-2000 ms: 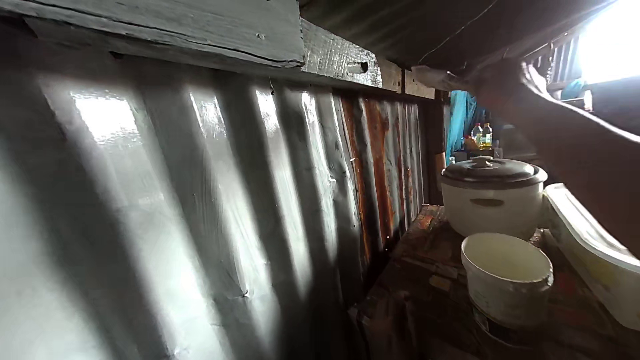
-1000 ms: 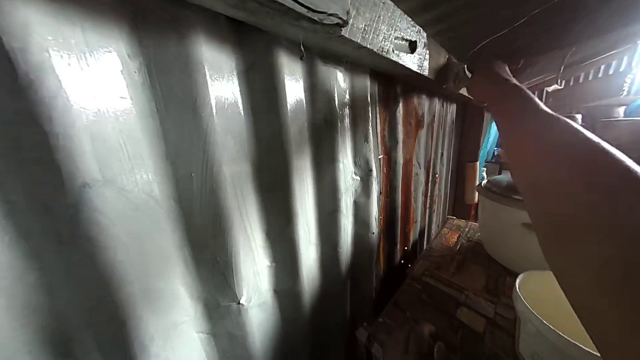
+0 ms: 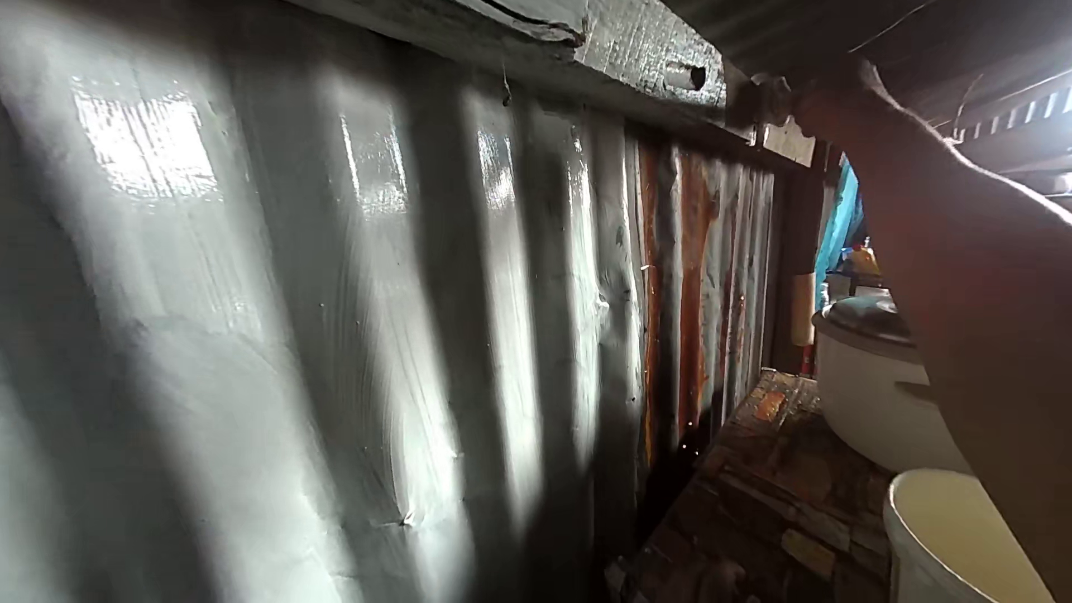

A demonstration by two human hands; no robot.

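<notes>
An arm reaches in from the right edge up to the wooden beam (image 3: 653, 63) at the top of a corrugated metal wall (image 3: 377, 318). It appears to be my right arm. My right hand (image 3: 804, 100) is near the beam's far part, dark and blurred; whether its fingers hold anything cannot be told. Grey, shiny paint with brush streaks covers the near wall sheets, while rust-brown strips (image 3: 693, 293) show farther along. My left hand is out of view.
Below the arm, a white lidded pot (image 3: 871, 394) and a white bucket (image 3: 946, 536) stand on a worn patterned surface (image 3: 779, 477) beside the wall. A blue cloth (image 3: 837, 218) hangs beyond. The low roof (image 3: 779, 33) slopes overhead.
Compared with two seconds ago, the view has turned, and the arm now covers part of the pot and bucket. The hand stays up near the beam.
</notes>
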